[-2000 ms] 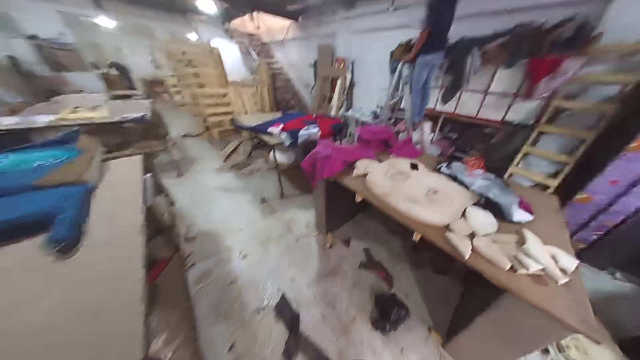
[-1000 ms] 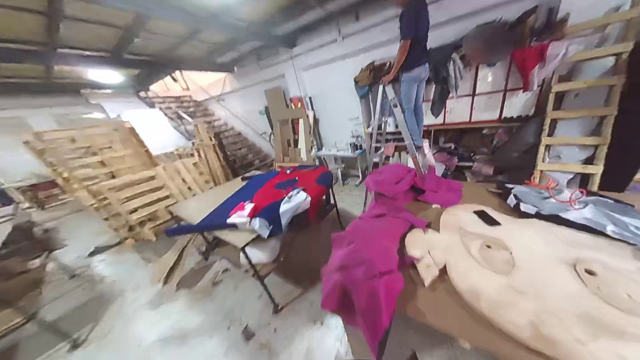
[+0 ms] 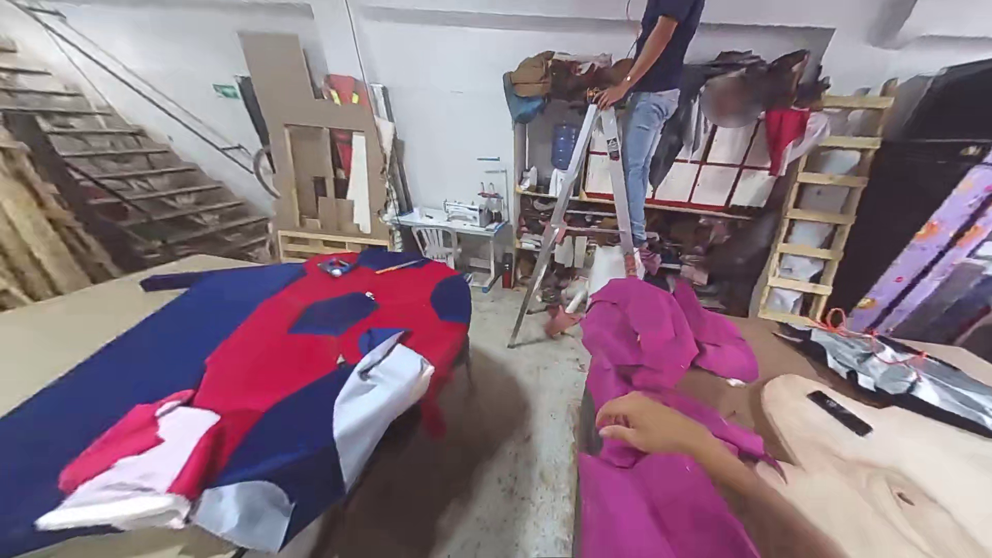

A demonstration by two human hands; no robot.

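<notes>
My right hand [image 3: 659, 425] reaches in from the lower right, its fingers curled onto magenta fabric [image 3: 639, 329] at the left edge of the right-hand table. The fabric lies in loose folds above the hand and spreads out below it. Right of the hand is a large cream-coloured shaped piece [image 3: 845, 465] with a small black object [image 3: 839, 412] on it. Behind that piece lies silver and black material [image 3: 891, 372] with an orange cord. My left hand is out of view.
A left table [image 3: 217, 267] holds a red and blue fabric piece [image 3: 271, 333] with white parts. A narrow floor aisle [image 3: 504, 434] runs between the tables. Beyond, a person [image 3: 651, 116] stands on a stepladder [image 3: 570, 194]. A wooden ladder [image 3: 825, 201] leans at the right.
The view has moved close to the tables. My right hand has come into view at the magenta fabric. The person on the stepladder remains there.
</notes>
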